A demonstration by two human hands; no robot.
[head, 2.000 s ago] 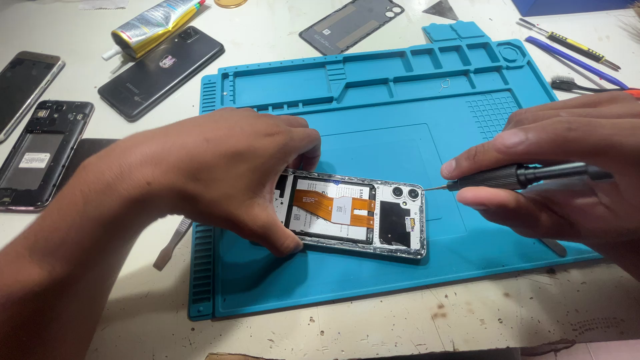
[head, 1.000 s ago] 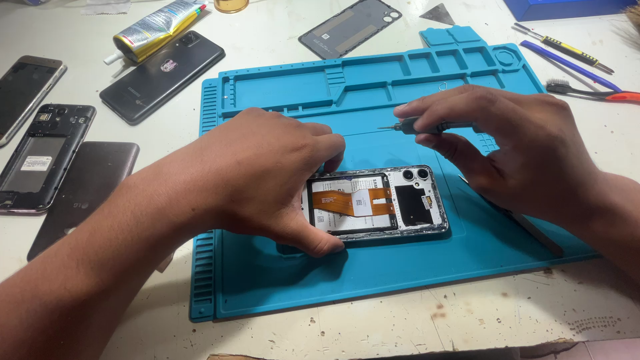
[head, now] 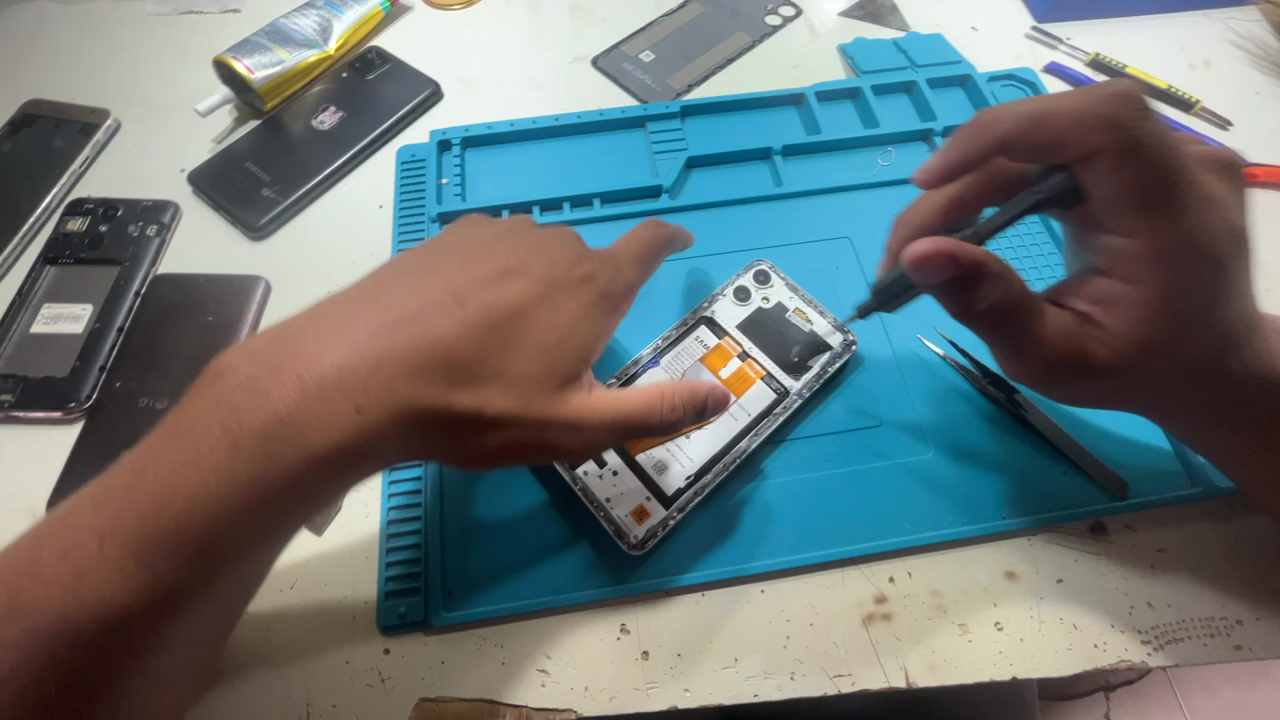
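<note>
An opened smartphone (head: 790, 400) lies tilted on a blue silicone repair mat (head: 520, 560), its battery, orange flex cable (head: 735, 368) and two camera lenses exposed. Over its left side my left hand (head: 530, 340) is spread, thumb across the battery and flex cable; whether the thumb presses on them I cannot tell. My right hand (head: 1060, 250) holds a dark precision screwdriver (head: 960, 245), its tip close to the phone's upper right corner. Below that hand, a pair of metal tweezers (head: 1030, 415) rests on the mat.
Several other phones lie left, among them a dark Samsung phone (head: 310, 140) and an opened phone (head: 75, 300). A glue tube (head: 300, 50) touches the Samsung. Behind the mat is a detached back cover (head: 695, 45); at upper right lie a yellow-and-black tool (head: 1140, 75) and a blue pry tool (head: 1075, 75).
The opened phone has turned from lying nearly sideways to a diagonal, camera end up. My left thumb now lies over its battery area. The screwdriver tip has come down from above the phone to its corner.
</note>
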